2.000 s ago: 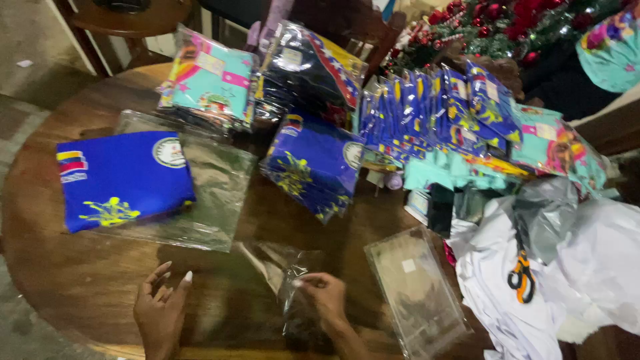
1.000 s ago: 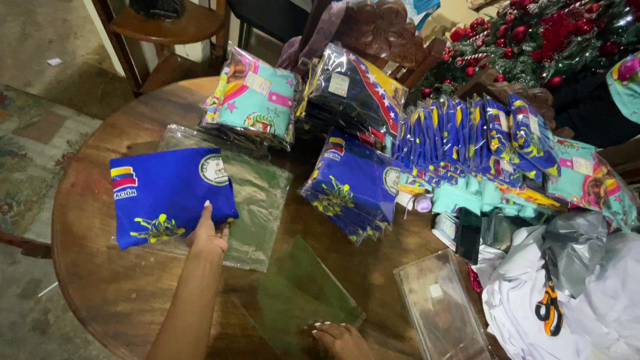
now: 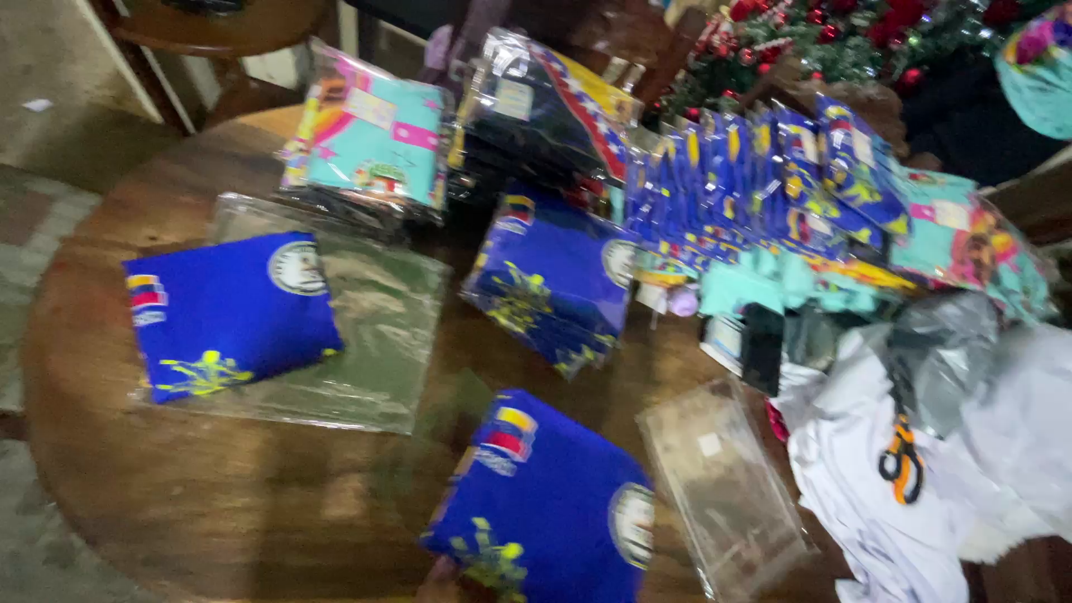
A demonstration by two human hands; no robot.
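Along the bottom edge, a small part of my left hand (image 3: 440,579) shows at the lower left corner of a folded blue printed cloth (image 3: 544,494), gripping it. My right hand is out of sight. Another folded blue cloth (image 3: 234,322) lies at the left on flat clear plastic bags (image 3: 377,335). Beyond the held cloth sits a pile of bagged blue cloths (image 3: 553,276). To the right of the held cloth lie flat clear plastic sleeves (image 3: 720,486). The picture is blurred.
Bagged turquoise cloths (image 3: 377,134), bagged dark cloths (image 3: 544,109) and a row of bagged blue cloths (image 3: 737,176) line the back of the round wooden table (image 3: 167,469). Orange-handled scissors (image 3: 902,461) rest on white fabric (image 3: 871,502) at right, near a dark phone-like object (image 3: 762,347).
A folded blue cloth has come from the left pile to the bottom centre with my left hand, which was on that pile a second ago. My right hand has gone out of sight.
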